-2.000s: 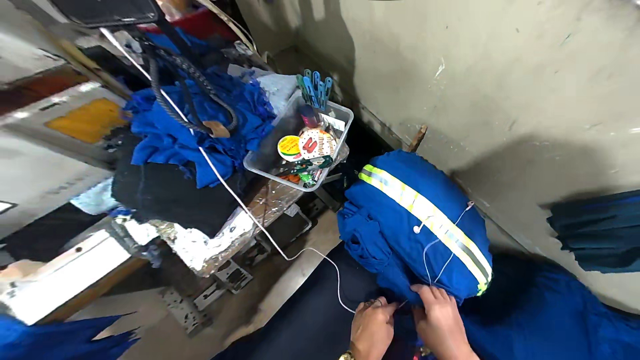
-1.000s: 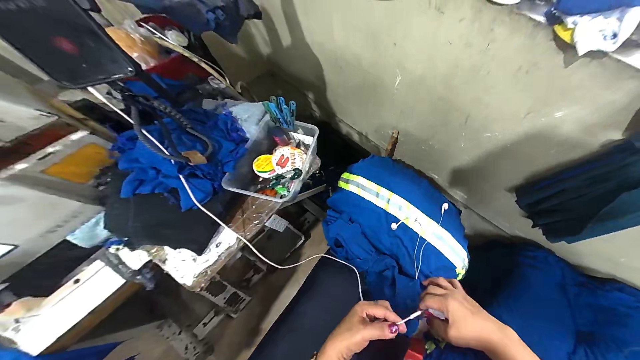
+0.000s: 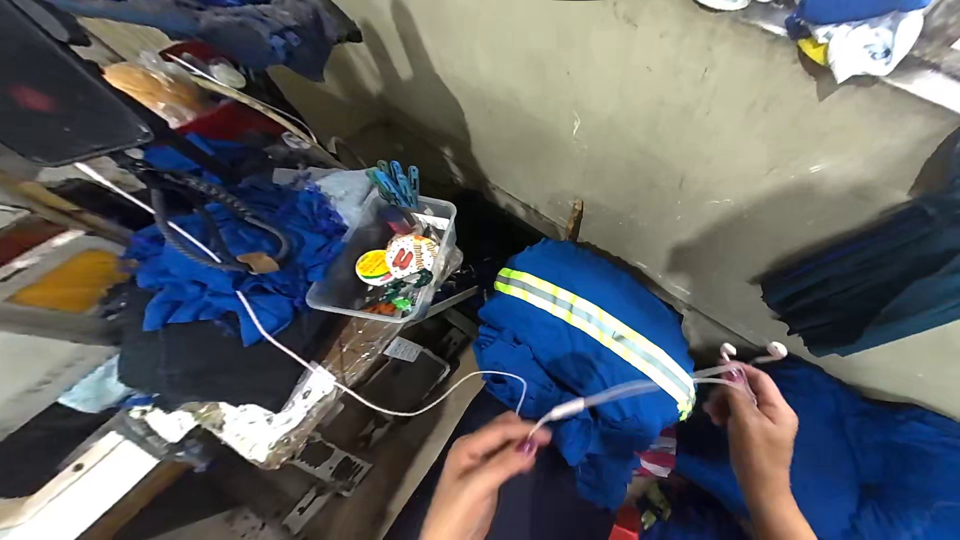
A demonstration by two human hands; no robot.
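Observation:
Wired white earphones (image 3: 568, 409) stretch between my hands in front of a blue cloth bundle (image 3: 592, 330) with a reflective yellow and silver band. My left hand (image 3: 487, 465) pinches the cord just below its splitter, between thumb and fingers. Higher and to the right, my right hand (image 3: 754, 420) grips the two thin leads near the earbuds (image 3: 777, 350), which stick out above its fingertips. From my left hand the white cord (image 3: 420, 412) loops over to the left and runs up to a dark device (image 3: 67, 90) with a flat screen at the upper left.
A clear plastic box (image 3: 330, 300) of clothes pegs and small items sits on a worn table edge, beside crumpled blue cloth (image 3: 225, 247). Behind stands a bare wall (image 3: 570, 127). Dark cloth (image 3: 870, 262) hangs at the right, above more blue fabric (image 3: 840, 442).
My hands, close together before, are now apart, with the right one farther right. The earbuds, which lay on the blue bundle, are now lifted off it by the leads in my right hand.

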